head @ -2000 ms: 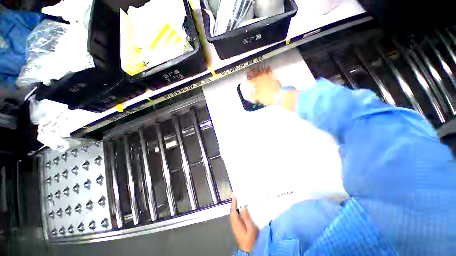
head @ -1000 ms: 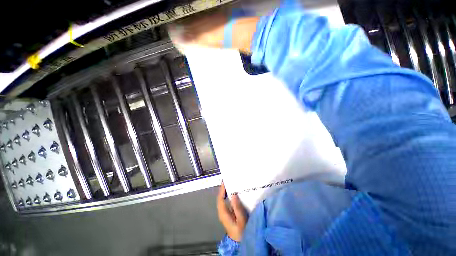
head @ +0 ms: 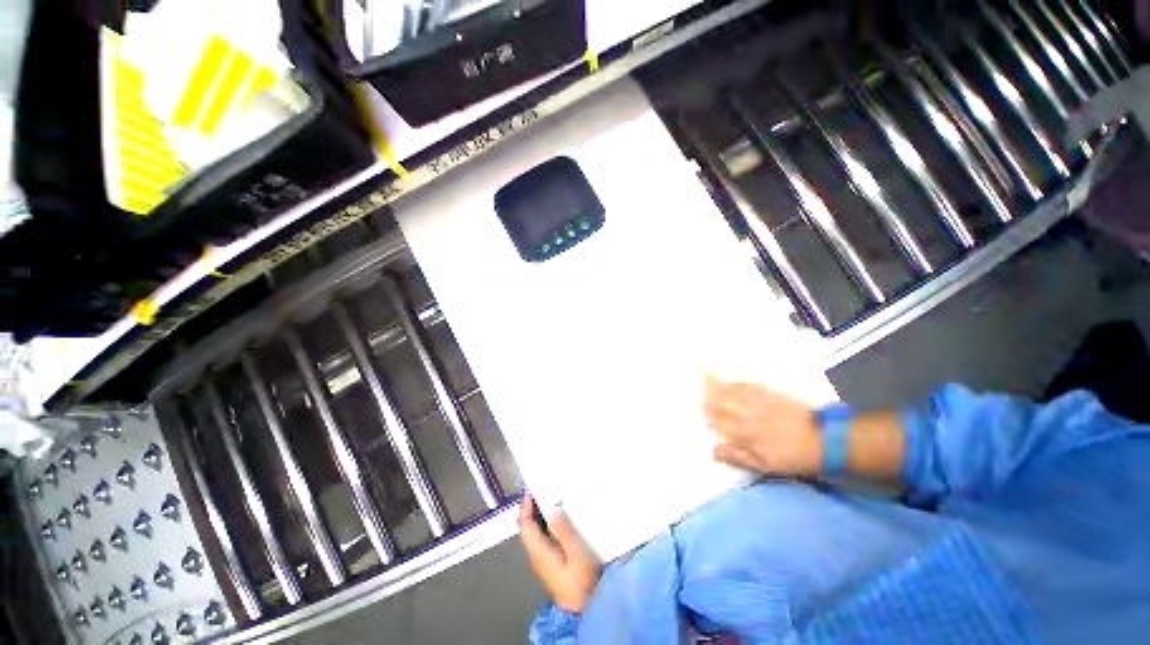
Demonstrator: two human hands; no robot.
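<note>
A large flat white unit (head: 618,340) lies across the rollers, its near end against my body. A black rounded display panel (head: 550,209) with small green marks shows near its far end. My left hand (head: 561,554) holds the unit's near left corner, its other fingers partly hidden. My right hand (head: 767,428), with a blue wrist strap (head: 835,440), lies on the unit's top face near the right edge, slightly blurred, fingers spread, with nothing seen in it.
The metal roller conveyor (head: 366,416) runs left and right of the unit, with a studded plate (head: 120,529) at far left. A shelf edge (head: 328,227) passes the unit's far end, bearing a black bin with yellow-striped papers (head: 271,189) and another black bin (head: 486,63).
My right hand has moved from the unit's far end back to its near right part, uncovering the display panel. My left hand stays at the near left corner. The camera view has shifted.
</note>
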